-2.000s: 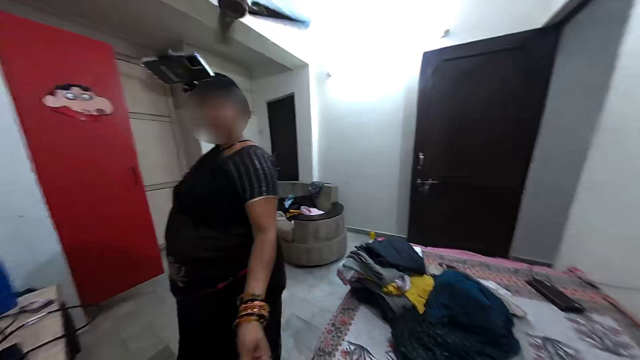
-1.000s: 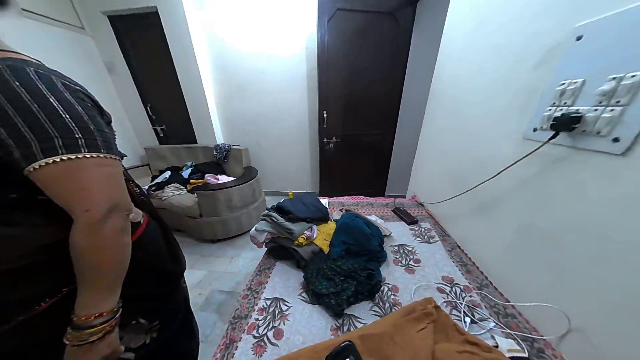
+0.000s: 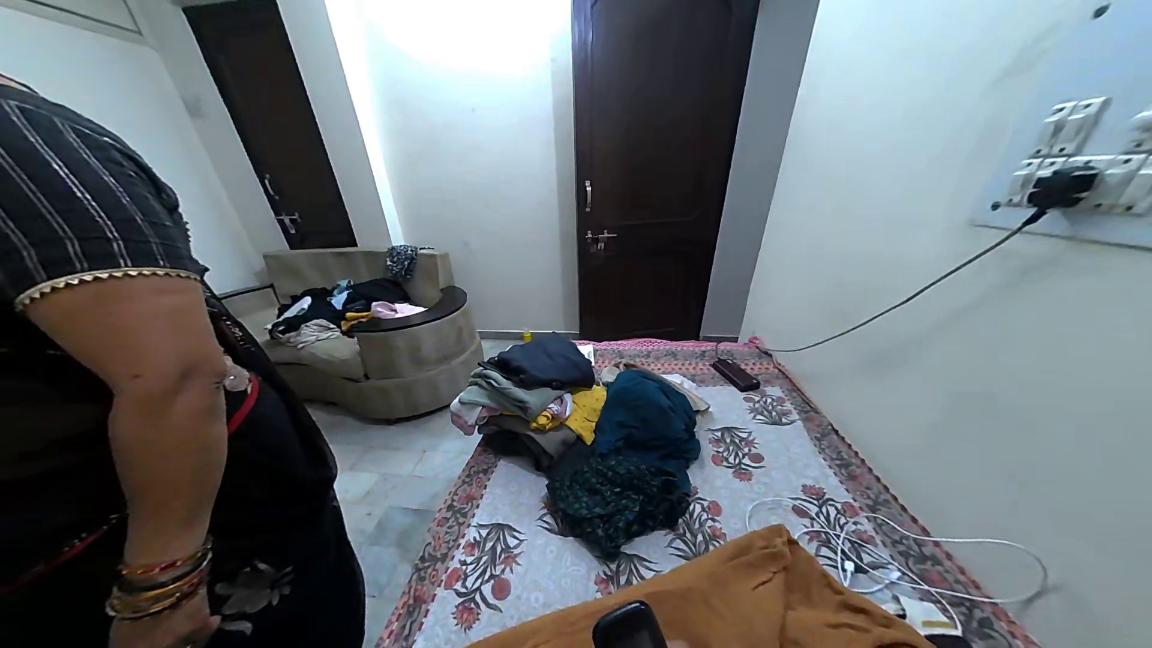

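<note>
Neither of my hands shows clearly. At the bottom edge is the rounded end of a black handheld object (image 3: pixel 628 625), over brown cloth (image 3: pixel 765 585). A sliver of skin beside it may be a fingertip of my right hand; its grip is hidden. My left hand is out of view. Beyond the cloth, a heap of clothes lies on the bed's floral sheet (image 3: pixel 504 540): a dark teal garment (image 3: pixel 643 418), a dark patterned one (image 3: pixel 616 499), a yellow one (image 3: pixel 587 412) and folded grey and navy pieces (image 3: pixel 544 362).
Another person (image 3: pixel 162 360) in black clothes and bangles stands close at the left. A curved sofa (image 3: pixel 418 360) holds more clothes. White cables (image 3: pixel 945 540) lie at the bed's right. A black cord (image 3: pixel 909 297) runs from the wall socket towards a dark oblong object (image 3: pixel 736 374).
The view has swung right and down, bringing the brown cloth, the black handheld object, the cables and the wall socket into sight. The other person now fills the left edge.
</note>
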